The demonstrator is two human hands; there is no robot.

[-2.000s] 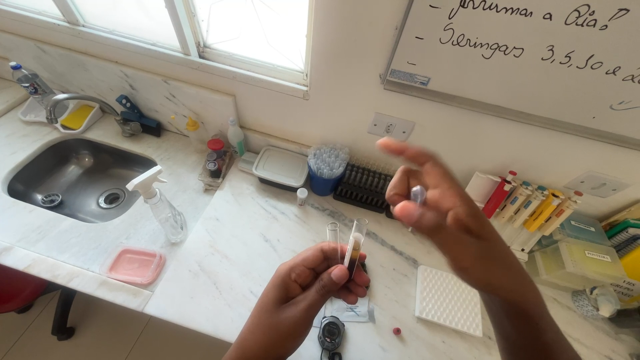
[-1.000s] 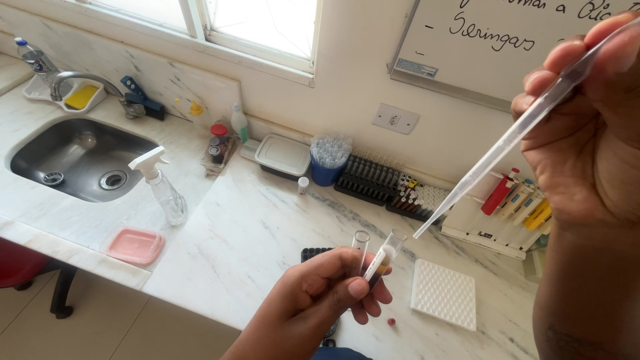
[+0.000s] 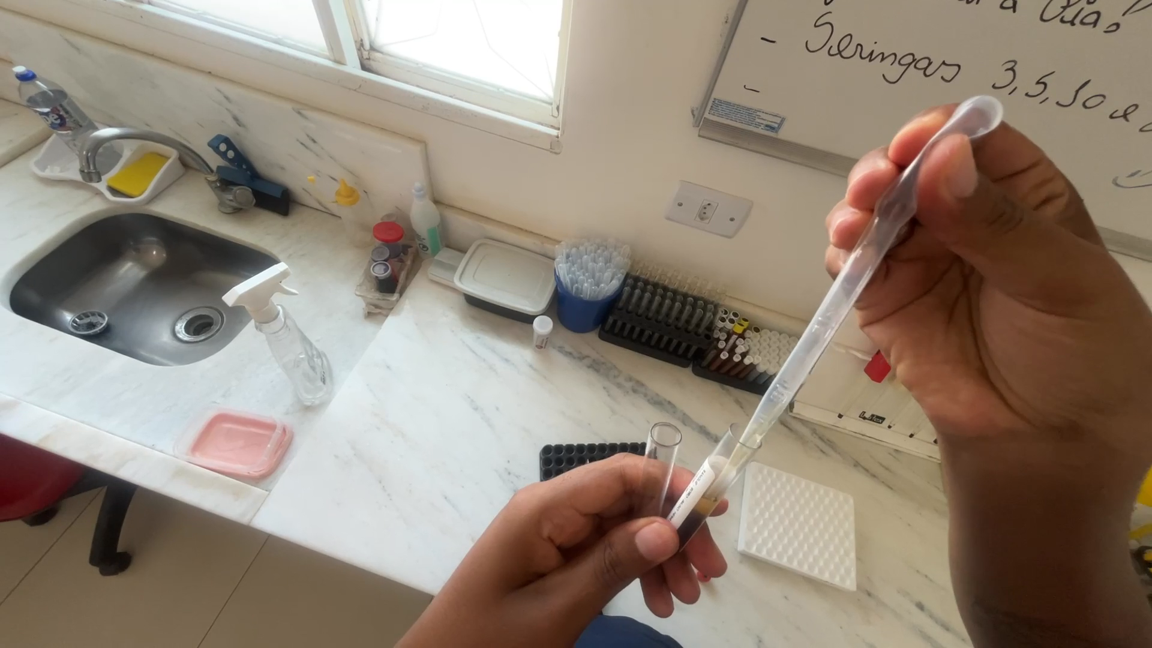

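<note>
My left hand [image 3: 594, 540] grips two glass tubes above the counter. One is a clear test tube [image 3: 664, 450] that looks empty. Beside it, the labelled blood tube [image 3: 700, 499] holds a dark lower layer under a yellowish one and leans to the right. My right hand [image 3: 981, 234], raised at the right, pinches the bulb of a plastic transfer pipette [image 3: 837, 306] between thumb and fingers. The pipette's tip is inside the mouth of the labelled tube. How deep the tip reaches is hard to tell.
Behind the hands stand a blue cup of pipette tips or tubes [image 3: 583, 310], black tube racks [image 3: 652, 315], a lidded container [image 3: 506, 277] and a small capped vial [image 3: 542, 331]. A white textured tray [image 3: 797, 531] lies right of my left hand. Spray bottle [image 3: 301, 360], pink dish [image 3: 238, 443] and sink [image 3: 148, 297] are left.
The pipette, held apart from the tubes one second ago, now has its tip in the labelled tube. Two seconds ago my right hand was above the counter without this pipette visible.
</note>
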